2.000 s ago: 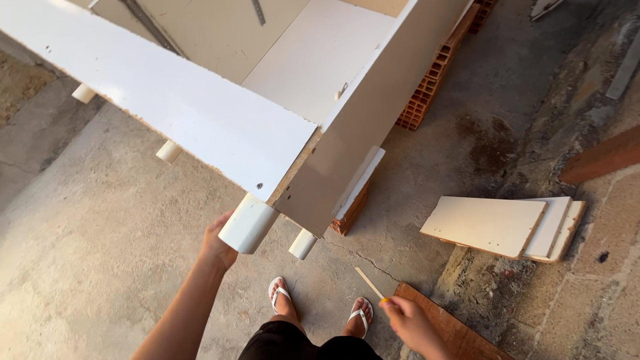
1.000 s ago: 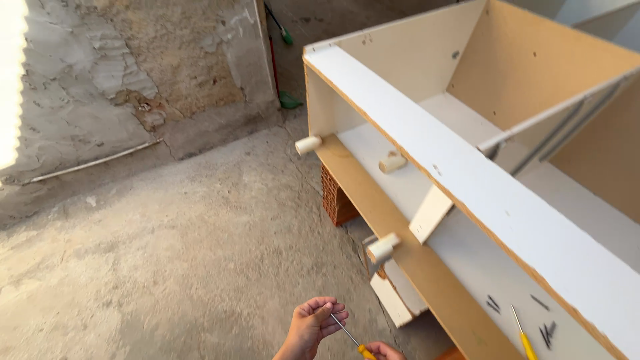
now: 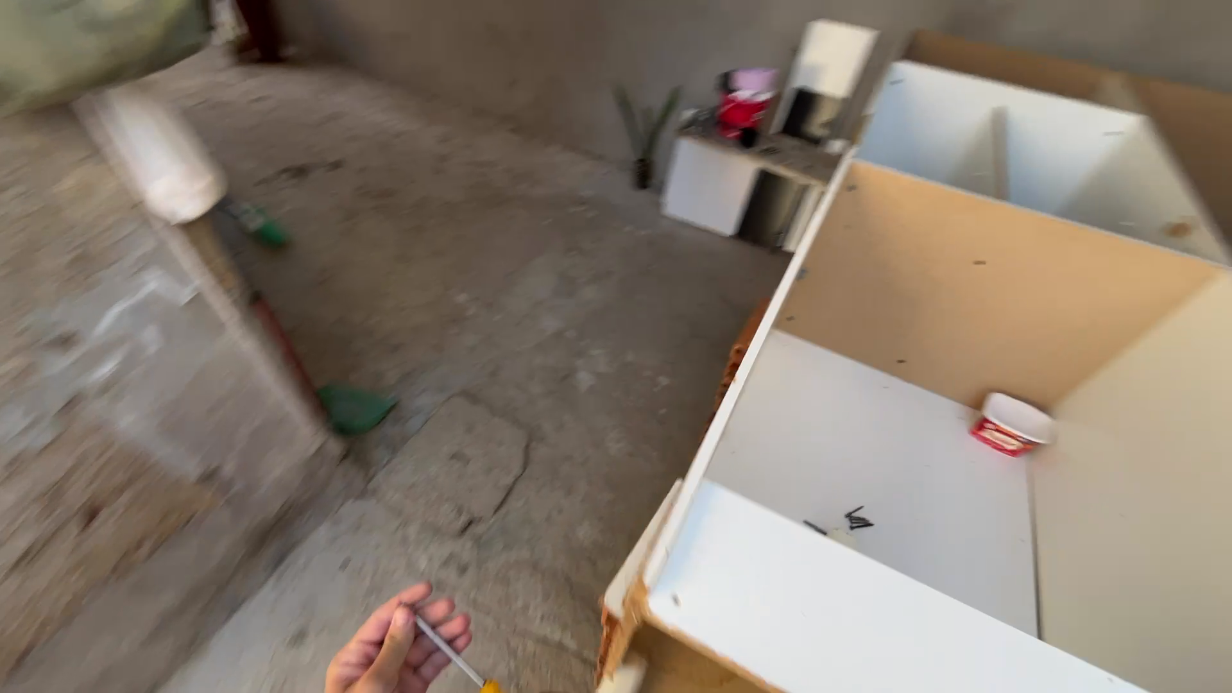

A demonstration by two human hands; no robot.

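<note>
At the bottom, my left hand is palm up, its thumb and fingers at the tip of a screwdriver with a yellow handle. Only the front of that handle shows, and my right hand is out of the frame. To the right lies a large white and brown board cabinet, its compartments facing up. Several dark screws rest on a white panel inside it. Farther back in the same compartment stands a red and white plastic tub.
A rough low wall runs along the left, with a green dustpan at its end. A small cabinet with things on top and a potted plant stand at the back wall. Red hollow bricks show beside the large cabinet.
The view has swung widely along the cabinet. My left hand, earlier at a white leg on the cabinet's corner, now touches the screwdriver's tip. My right hand has left the frame.
</note>
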